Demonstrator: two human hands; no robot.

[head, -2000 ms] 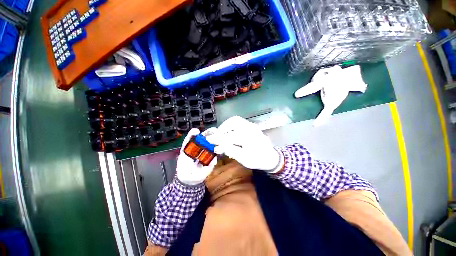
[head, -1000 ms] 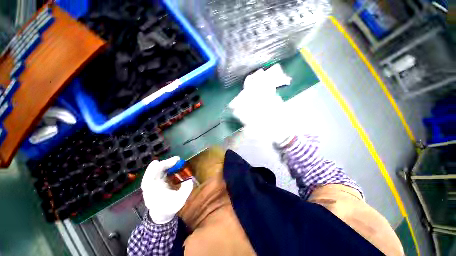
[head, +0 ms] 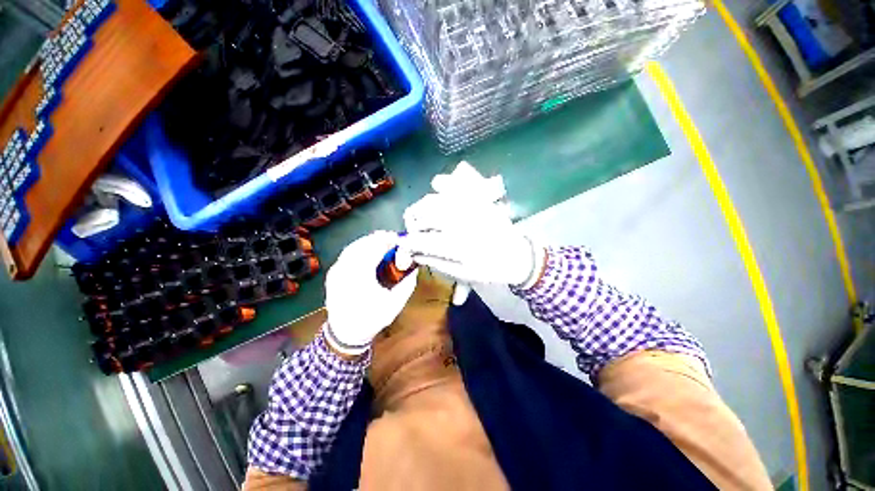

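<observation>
My gloved left hand is closed around a wound coil, held above my lap. Only a little orange-red and blue shows between the fingers. My gloved right hand is beside it, with its fingertips at the coil. The spare white glove is bunched at my right hand, sticking out above it and appearing to hang below it. White overlaps white, so the exact grip is partly hidden. Black units with orange-red parts stand in rows on the bench at left.
A blue bin of jumbled black parts stands behind the rows. An orange tray with blue-and-white parts lies over a small blue bin at left. Stacked clear blister trays stand at the back right. The green bench edge runs below them.
My right hand reached to the spare glove on the bench, then came back beside my left hand with the glove. My left hand kept the coil. The view shifted and turned.
</observation>
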